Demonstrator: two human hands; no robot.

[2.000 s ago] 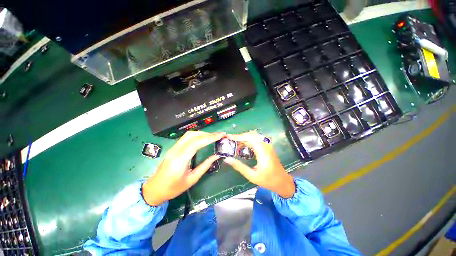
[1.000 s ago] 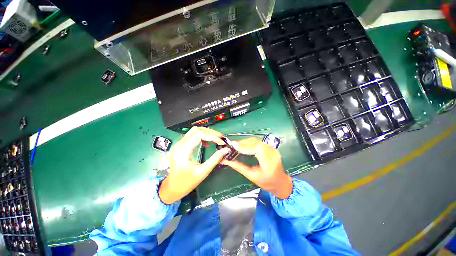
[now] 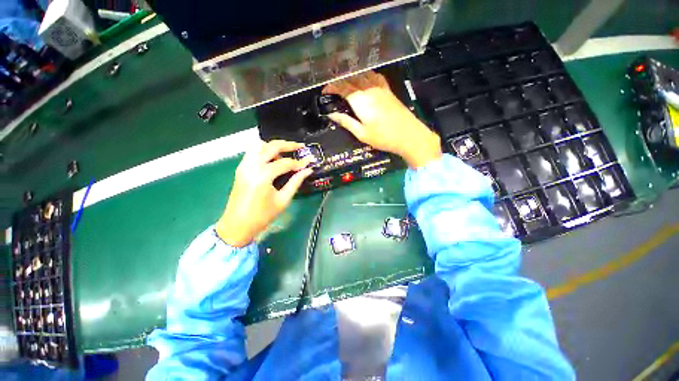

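Note:
My left hand point(image 3: 257, 190) pinches a small square camera module point(image 3: 307, 154) over the front left part of the black fixture box point(image 3: 357, 152). My right hand point(image 3: 383, 119) reaches onto the box top, with thumb and fingers around a dark part point(image 3: 331, 104) at the fixture nest. The fingers partly hide the nest; whether the part is seated or lifted cannot be told. Two more modules lie on the green mat in front of the box, one near the middle point(image 3: 342, 242) and one to its right point(image 3: 395, 228).
A clear acrylic guard point(image 3: 320, 65) under the black hood point(image 3: 260, 26) hangs close above my hands. A blister tray point(image 3: 521, 111) is at right, partly behind my right sleeve. A filled tray point(image 3: 41, 275) is far left. A cable point(image 3: 313, 245) runs to the bench edge. Loose modules point(image 3: 208, 111) lie behind.
My hands have parted and moved up to the fixture box. The module at the left on the mat is gone from its place; one now lies near the middle. The view has shifted.

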